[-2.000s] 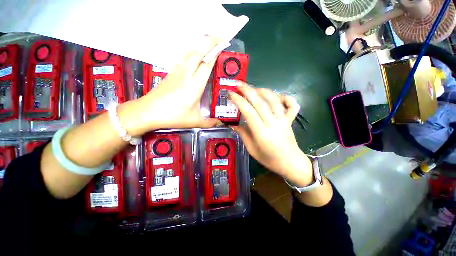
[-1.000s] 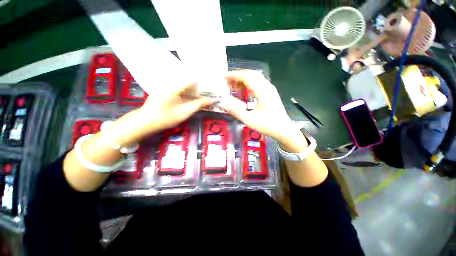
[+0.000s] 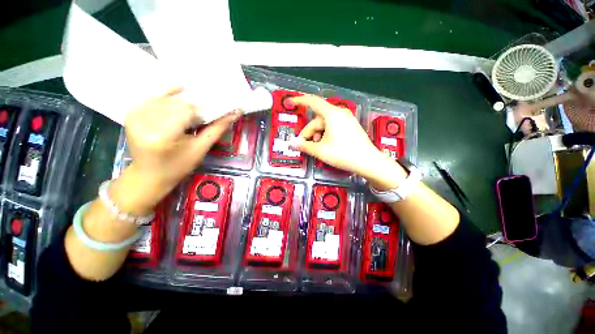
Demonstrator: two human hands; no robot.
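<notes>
My left hand [image 3: 166,140] grips a white label sheet [image 3: 196,59], whose long strips fan upward and leftward over the clear blister tray [image 3: 238,288]. My right hand [image 3: 339,137] is over a red device [image 3: 287,121] in the tray's back row. Its index fingertip is near the black ring and its thumb tip is at the white label [image 3: 284,147] on the lower end. Whether the fingers pinch that label is unclear. Front-row red devices show white labels, such as this one [image 3: 266,222]. The rightmost front device [image 3: 380,241] shows no large white label.
Another tray with black devices [image 3: 29,153] is at the left. Dark tweezers [image 3: 451,186] lie right of the tray. A pink-edged smartphone [image 3: 517,209] and a round fan [image 3: 524,72] are further right. A pale rail [image 3: 365,57] runs behind the tray.
My hands have parted from their close position over the tray. The left hand has moved left with the sheet, and the right is at a back-row device. The camera view has shifted.
</notes>
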